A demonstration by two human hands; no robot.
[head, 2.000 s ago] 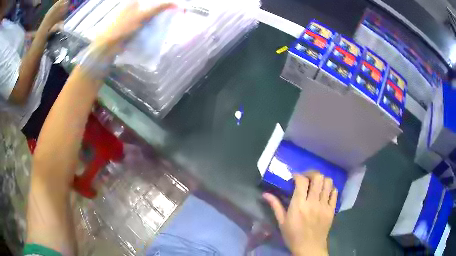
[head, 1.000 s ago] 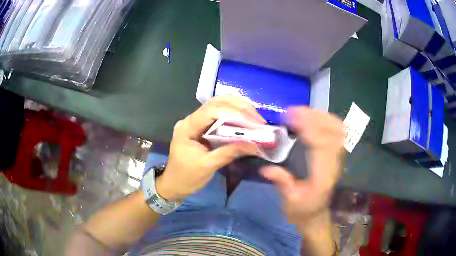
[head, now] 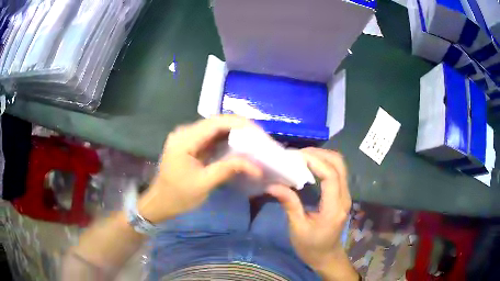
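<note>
My left hand (head: 200, 159) and my right hand (head: 320, 203) hold a small whitish wrapped packet (head: 268, 156) between them, low in front of the open carton. The packet is tilted and slightly blurred; its contents cannot be told. The open carton (head: 277, 101) lies on the green bench, with a glossy blue panel, a white side tab at each end and a large grey-white lid flap (head: 290, 38) standing up behind. A white label with black print (head: 380, 136) lies to the right of the carton.
Stacked clear plastic trays (head: 60, 55) stand at the left on the green bench (head: 159, 104). Blue-and-white cartons (head: 452, 115) stand at the right, with more behind. A tiny white scrap (head: 172, 67) lies left of the carton. Red stools (head: 33, 181) are below the bench edge.
Both hands were around the packet with its open, folded end showing. Now it is turned to a plain whitish side, and the right hand's fingers have closed onto its right end.
</note>
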